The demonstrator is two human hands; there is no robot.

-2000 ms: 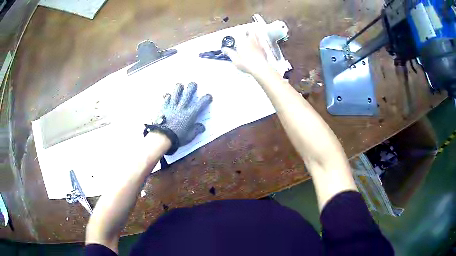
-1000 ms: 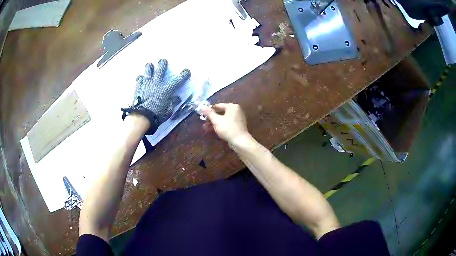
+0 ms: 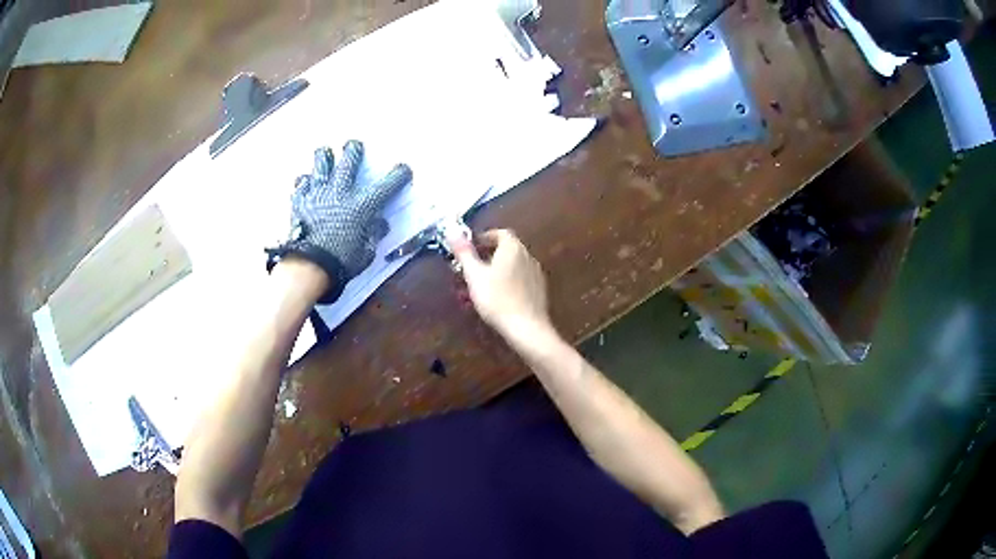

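Observation:
The white paper marker (image 3: 437, 120) lies on dark fabric layers on the brown table. My left hand (image 3: 341, 213), in a grey chain-mail glove with a dark wrist strap, lies flat on the marker with fingers spread. My right hand (image 3: 505, 282) is bare and holds a silver clamp (image 3: 442, 235) at the stack's near edge, its jaw lying over the paper. A dark clamp (image 3: 253, 107) grips the far edge. Another silver clamp (image 3: 150, 442) sits at the near left corner, partly behind my left forearm.
A beige-grey board (image 3: 118, 282) lies on the marker's left part. The cutter's silver base plate (image 3: 695, 90) stands at the upper right. An open carton (image 3: 765, 293) with scraps is below the table edge at right. A pale board (image 3: 82, 35) lies at the upper left.
My right hand has come from the far right of the marker to the near edge and now holds a clamp there. The dark object by it earlier is gone from that place. The view has shifted.

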